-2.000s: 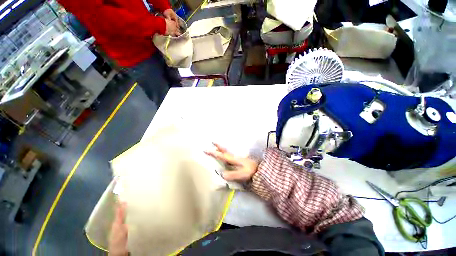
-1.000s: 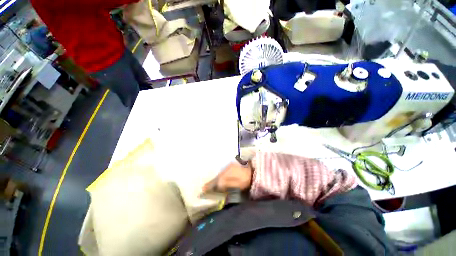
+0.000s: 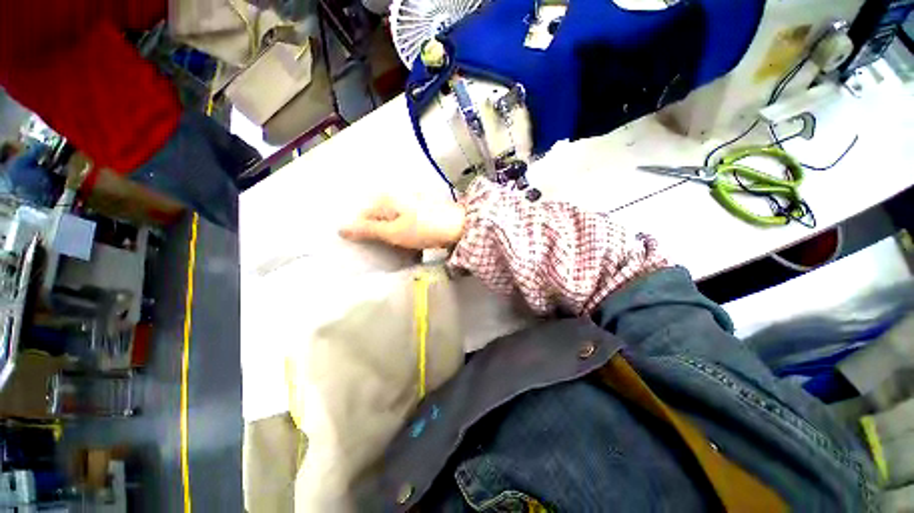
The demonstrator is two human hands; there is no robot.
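A beige fabric panel or bag body [image 3: 376,351] with yellow bound edges lies bunched over the white table's near left part, close to my body. One yellow strip runs down its middle. My right hand [image 3: 406,222] is at the panel's far edge, left of and below the needle area of the sewing machine [image 3: 476,130]. Its fingers point left; whether they grip the cloth is unclear. The needle area is partly hidden behind my checked sleeve. My left hand is not in view.
Green-handled scissors [image 3: 757,183] lie right of the needle area, with dark thread or cord near them. A white fan [image 3: 426,25] stands behind the machine. A person in a red top [image 3: 90,90] is at the upper left, near beige pieces [image 3: 276,90]. A yellow floor line [image 3: 186,351] runs left of the table.
The view has turned and shifted right and down. The panel has swung round and now hangs nearer my body. My right hand has moved from the panel's near side to its far edge. My left hand has left view.
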